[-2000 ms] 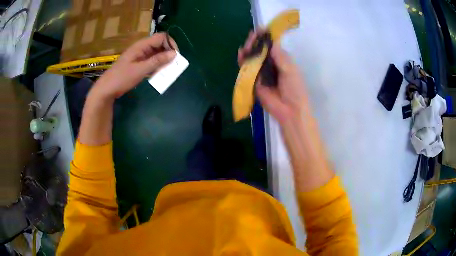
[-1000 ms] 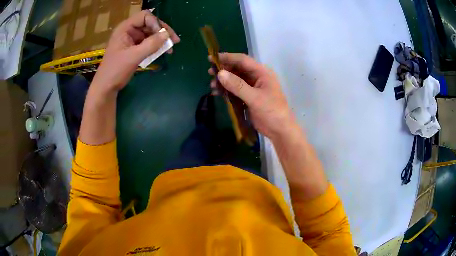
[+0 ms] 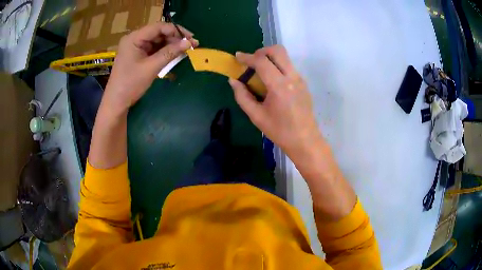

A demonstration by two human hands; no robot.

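Observation:
My left hand (image 3: pixel 150 58) pinches a white tag (image 3: pixel 172 65) and a thin dark cord (image 3: pixel 177 27) between thumb and fingers. My right hand (image 3: pixel 280 95) holds a curved yellow-orange piece (image 3: pixel 215 61) with a dark spot near its left end. That end meets the fingertips of my left hand; whether they grip it is unclear. A small dark piece (image 3: pixel 246 75) lies across the yellow piece at my right fingers. The right end of the yellow piece is partly hidden by my right hand.
A white table (image 3: pixel 359 158) is on the right, with a smartphone (image 3: pixel 409 89), a white cloth bundle (image 3: pixel 447 132) and black shears (image 3: pixel 431 192). A trolley with cardboard (image 3: pixel 113 26) stands at upper left. A bottle (image 3: pixel 45 124) and a floor fan (image 3: pixel 42 198) are at left.
My right hand has turned the yellow piece from near upright to near level, its flat face showing, and brought its end to my left hand. The tag stays in my left hand.

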